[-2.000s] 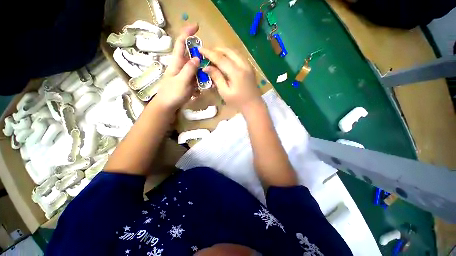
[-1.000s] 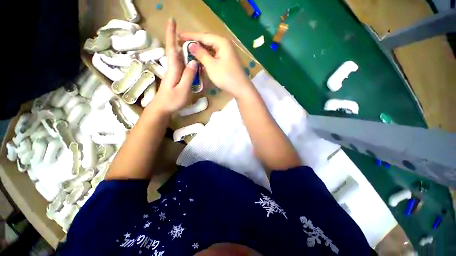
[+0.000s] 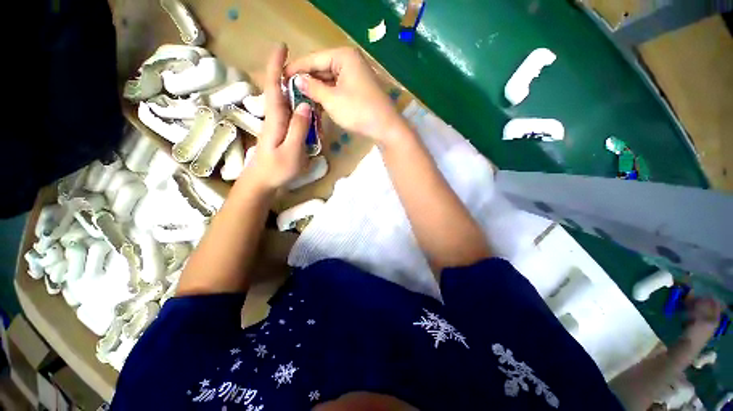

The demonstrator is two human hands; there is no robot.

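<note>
My left hand holds a white housing upright in front of me, hollow side showing, its thumb on the parts inside. A blue battery and a dark green board show in the housing. My right hand touches the housing's upper end with thumb and fingers. The fingers hide part of the housing. Two white housings lie just below my hands, one nearer my lap, the other partly behind my left hand.
Housings fill the cardboard box at left, with more heaped on the tan bench. The green belt at right carries housings and battery assemblies. A grey metal post crosses it. Another person's hand is at lower right.
The right thumb and fingers moved from the housing's middle to its upper end; the left hand turned with the housing. Belt items shifted in view. Another person's hand appeared at lower right.
</note>
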